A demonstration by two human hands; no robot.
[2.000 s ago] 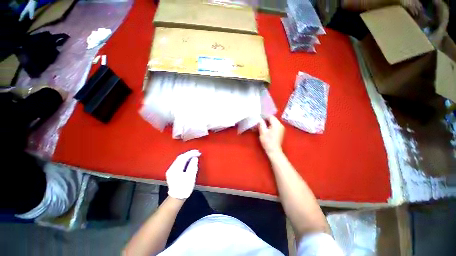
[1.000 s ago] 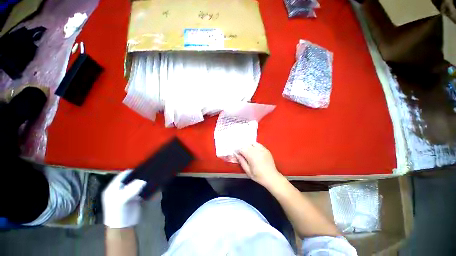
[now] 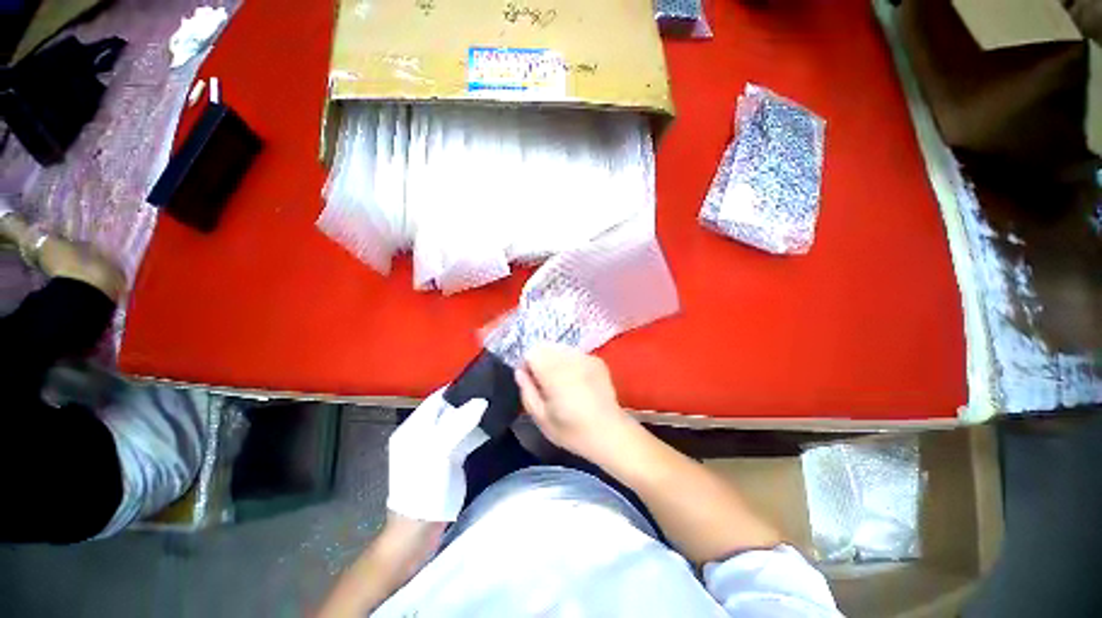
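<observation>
My left hand (image 3: 433, 456), in a white glove, holds a black unit (image 3: 489, 392) at the table's front edge. My bare right hand (image 3: 570, 392) grips a whitish bubble bag (image 3: 604, 290) by its near end. The unit's upper end meets the bag's opening and partly goes under the bubble film; how far in is unclear. The open end of a brown bag supply carton (image 3: 399, 54) shows a fan of empty bubble bags (image 3: 483, 199) just beyond my hands. A bagged unit (image 3: 767, 175) lies to the right on the red covering.
Another black unit (image 3: 208, 169) lies at the left. A white crumpled cloth (image 3: 196, 34) and an angular black part (image 3: 48, 91) lie beyond it. A person's arm (image 3: 73, 266) is at the left edge. An open carton (image 3: 973, 507) with bubble material stands below the table edge, lower right.
Over two seconds, my right hand has brought one bag from the fan to the front edge. My left hand has picked up a black unit and brought it to the bag's opening.
</observation>
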